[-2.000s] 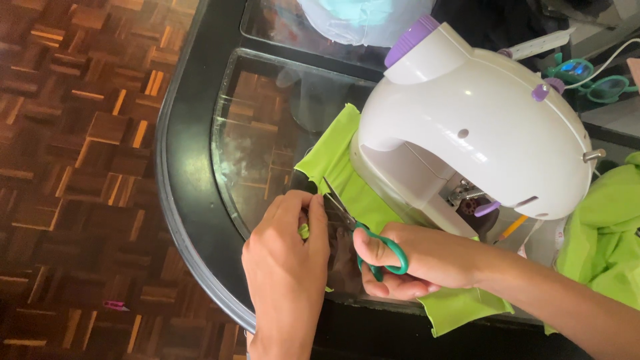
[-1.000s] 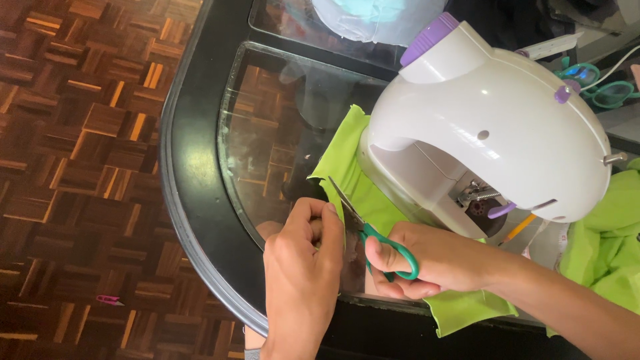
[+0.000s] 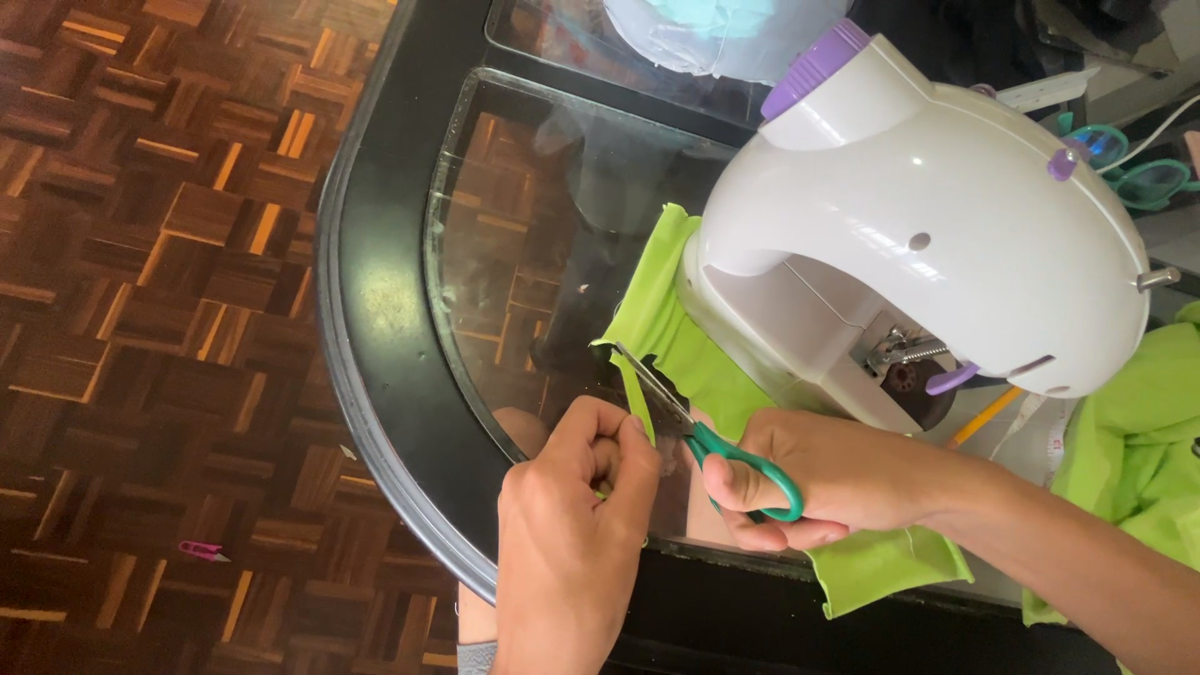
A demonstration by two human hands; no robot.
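My left hand pinches a narrow lime-green fabric strip between thumb and forefinger. My right hand grips the green handles of a pair of scissors. The metal blades lie along the strip, with their tips at the edge of the lime-green fabric. That fabric runs along the base of a white and purple mini sewing machine and passes beneath my right wrist, where another end hangs over the table's front edge. Part of the strip is hidden inside my left fingers.
The black table has a glass inset and a rounded edge. More lime-green fabric, a yellow pencil and a measuring tape lie at right. Teal-framed glasses sit behind the machine. Pink thread snips lie on the parquet floor.
The narrow strip in my left hand stands farther apart from the larger fabric than two seconds ago, with a longer stretch of it showing. Both hands keep their holds.
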